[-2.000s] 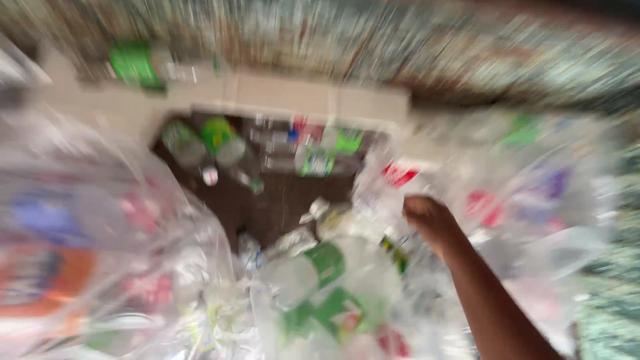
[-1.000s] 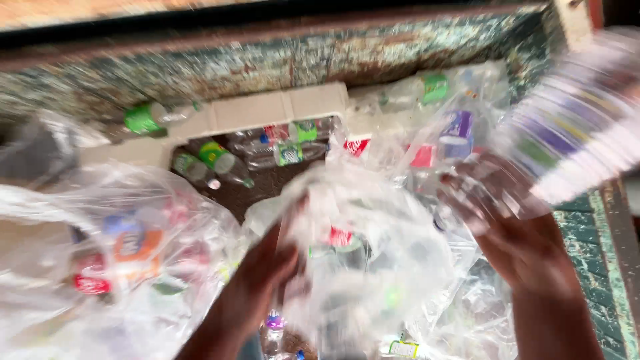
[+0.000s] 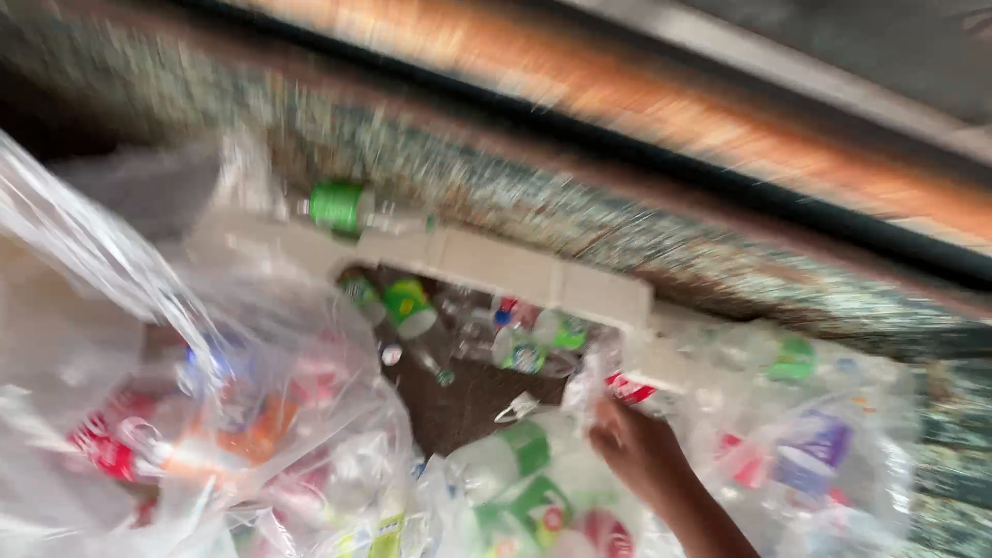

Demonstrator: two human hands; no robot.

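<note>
My right hand (image 3: 624, 430), blurred, is closed at the gathered edge of a clear plastic bag (image 3: 593, 380), beside a red label (image 3: 629, 389). Below it lie large clear bottles with green labels (image 3: 531, 449) and a red label, seen through film. My left hand is out of view. At the left, a big clear bag (image 3: 325, 457) holds bottles with red and orange labels; a stretched strand of clear film (image 3: 116, 232) runs from its middle to the upper left edge. Another clear bag (image 3: 876, 465) at the right holds bottles with purple, red and green labels.
Several loose bottles, one green-labelled (image 3: 408, 308), lie on the dark floor (image 3: 457, 411) between the bags. A pale ledge (image 3: 504, 267) borders them, with a green-labelled bottle (image 3: 337, 207) at its left end. Behind runs a worn wall (image 3: 465, 186) under an orange-brown beam (image 3: 558, 85).
My left hand, in view one second ago, has left the frame. The blurred clear plastic item at my right hand is no longer visible; that hand is now near the middle. The view has tilted.
</note>
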